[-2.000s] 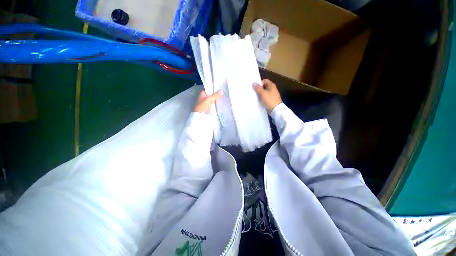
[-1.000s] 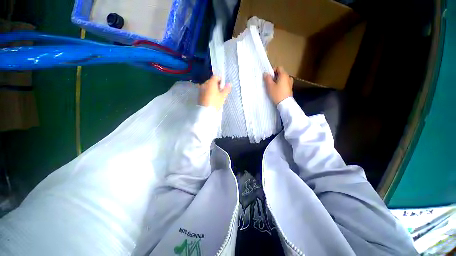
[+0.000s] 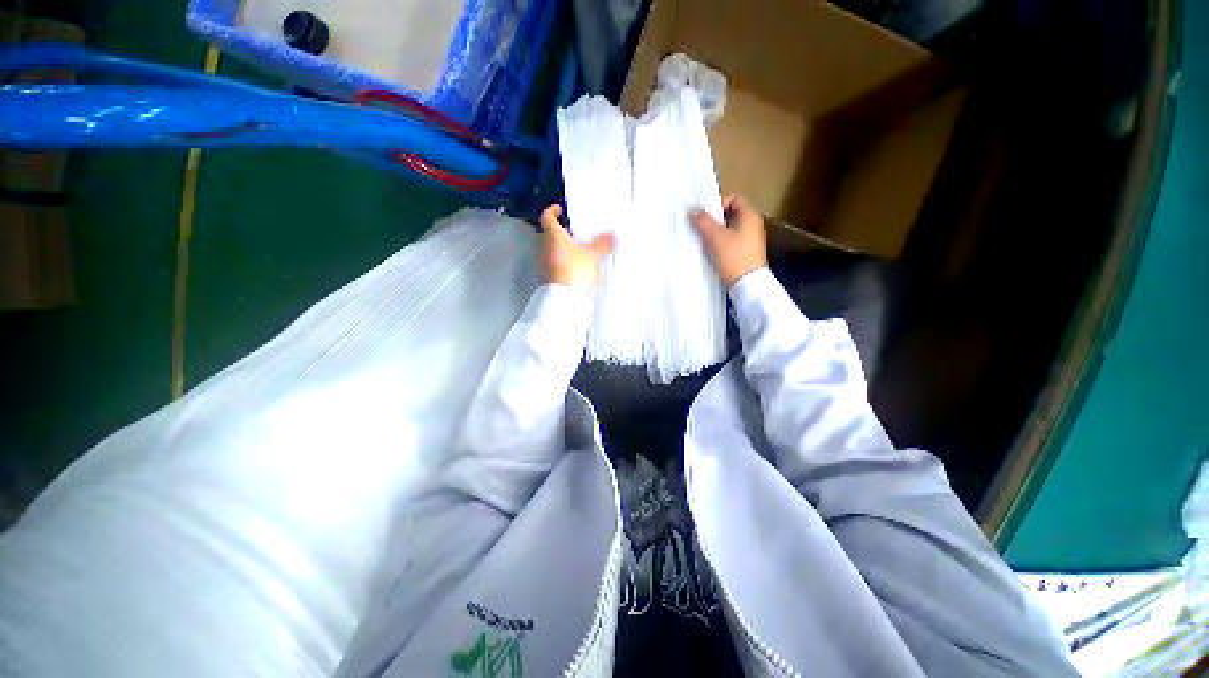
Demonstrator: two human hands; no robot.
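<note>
A stack of white ribbed foam sheets (image 3: 646, 265) with jagged ends lies in front of my body, its far end reaching toward the carton. My left hand (image 3: 574, 252) grips its left edge, thumb on top. My right hand (image 3: 733, 241) grips its right edge, thumb on top. Both hands are bare. The fingers under the stack are hidden. Some white bundles (image 3: 691, 86) show in the near left corner of the open carton (image 3: 849, 152), partly behind the stack's far end.
A blue tote (image 3: 455, 96) holds one black part (image 3: 305, 32) on a pale sheet. Blue film-wrapped trolley bars (image 3: 239, 126) and a red cord (image 3: 431, 170) cross the upper left. A large white foam mass (image 3: 265, 437) fills the lower left. A green bench (image 3: 1127, 397) stands right.
The sheets were spread apart with a strip raised at the left; now they lie in a narrower, more even stack. Both hands still hold the sides.
</note>
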